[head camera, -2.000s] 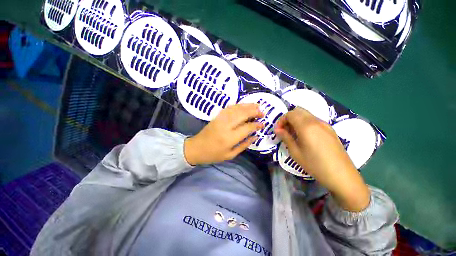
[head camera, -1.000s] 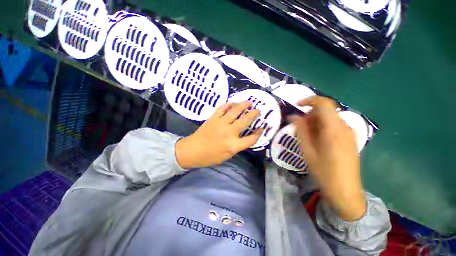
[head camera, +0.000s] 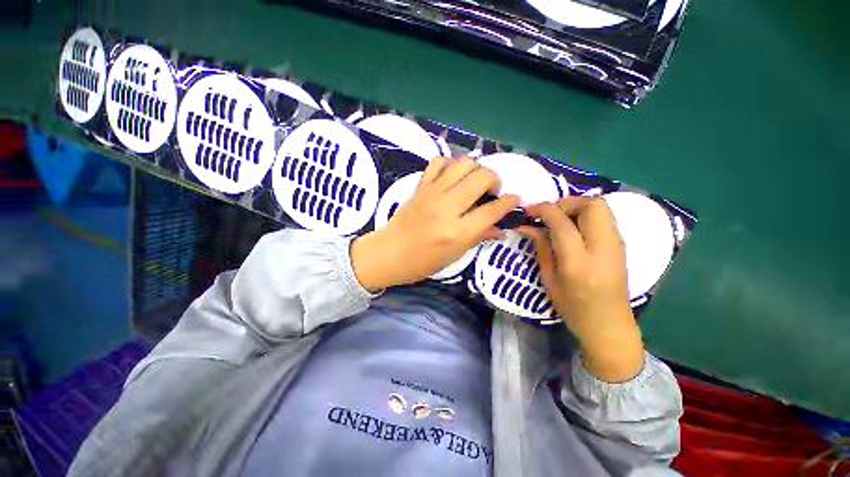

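A long black shiny label strip (head camera: 261, 207) lies slantwise in front of me, with a row of white discs bearing short dark bars. Plain white circles of a used backing (head camera: 522, 177) show along its far side. My left hand (head camera: 433, 224) lies over the fifth disc, covering much of it, its fingertips pointing right. My right hand (head camera: 582, 256) is at the upper edge of the last barred disc (head camera: 513, 275), fingers bent towards the thumb. The fingertips of both hands nearly meet at a small dark spot; whether either pinches it is hidden.
A thicker, glossy black stack of label strips (head camera: 596, 58) is at the top, across the green bench (head camera: 764, 186). A dark slatted crate (head camera: 177, 252) and a purple crate (head camera: 102, 391) stand below left. Something red (head camera: 746, 433) is at the lower right.
My right hand, blurred in motion a second ago, is now down by the last disc, close to my left fingertips. The left fingers have shifted towards the gap between discs. The view has also shifted.
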